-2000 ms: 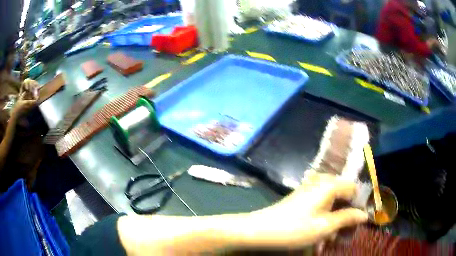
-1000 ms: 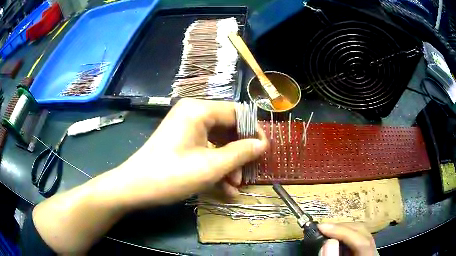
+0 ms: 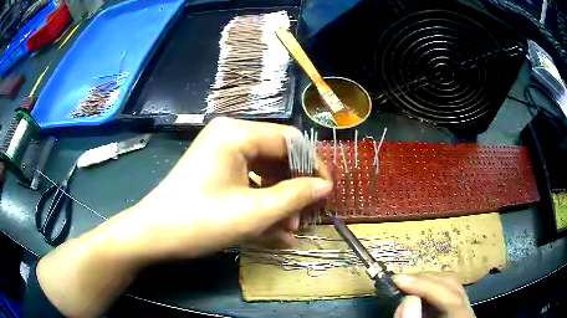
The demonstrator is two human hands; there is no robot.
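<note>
My left hand holds an upright bunch of thin silvery leads between thumb and fingers, over the left end of the red-brown perforated board. A few leads stand in the board's holes just right of the bunch. My right hand, partly cut off by the bottom edge, grips the soldering iron. The iron's dark tip is just below and right of the bunch; I cannot tell if it touches. Loose leads lie on the tan cardboard.
A metal cup with a wooden-handled brush stands behind the board. A black tray holds stacked leaded pieces; a blue tray is beside it. Scissors, a white knife, a wire spool and a black fan surround the work.
The view first swung from the trays to the board, showing the right hand with the iron. Since then, the iron's tip has moved slightly left and up, nearer the bunch.
</note>
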